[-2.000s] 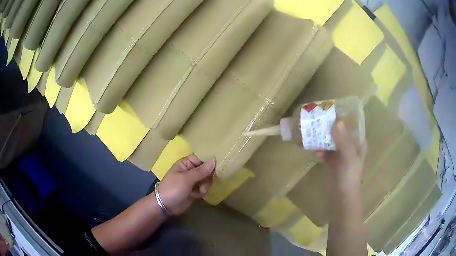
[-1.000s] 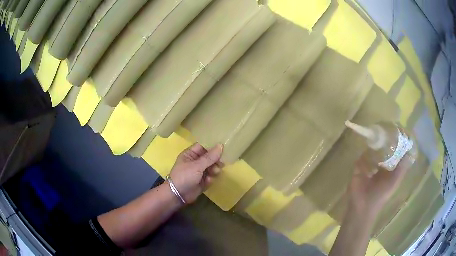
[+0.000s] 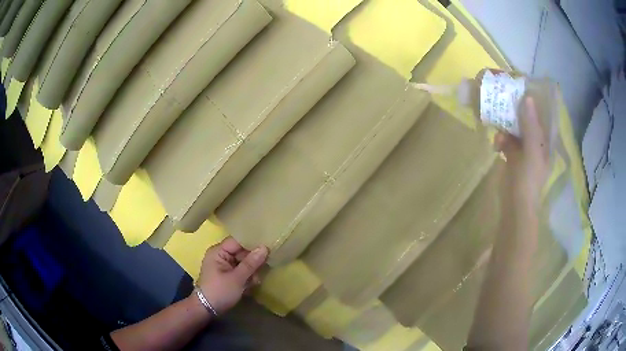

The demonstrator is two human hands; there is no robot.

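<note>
Khaki panels (image 3: 274,185) overlap in fanned rows, with yellow pieces (image 3: 395,34) showing past their ends. My left hand (image 3: 233,271), with a bracelet at the wrist, pinches the lower end of one panel's edge between thumb and fingertips. My right hand (image 3: 525,144) holds a clear glue bottle (image 3: 504,103) with a white label, tipped to the left. Its pale nozzle (image 3: 436,88) is at the upper end of that same panel's edge. A thin shiny glue line (image 3: 328,178) runs along the edge. Whether the nozzle touches the panel is unclear.
Panels at the upper left curl up into rolls (image 3: 147,48). A pale surface (image 3: 549,41) with crinkled material lies at the right. Below left are a dark floor (image 3: 96,226), a blue item (image 3: 34,260) and a brown box-like shape (image 3: 20,199).
The bottle in my right hand has moved from the lower right up and left to the upper end of the panel edge. My left hand still pinches a panel and appears slightly lower left.
</note>
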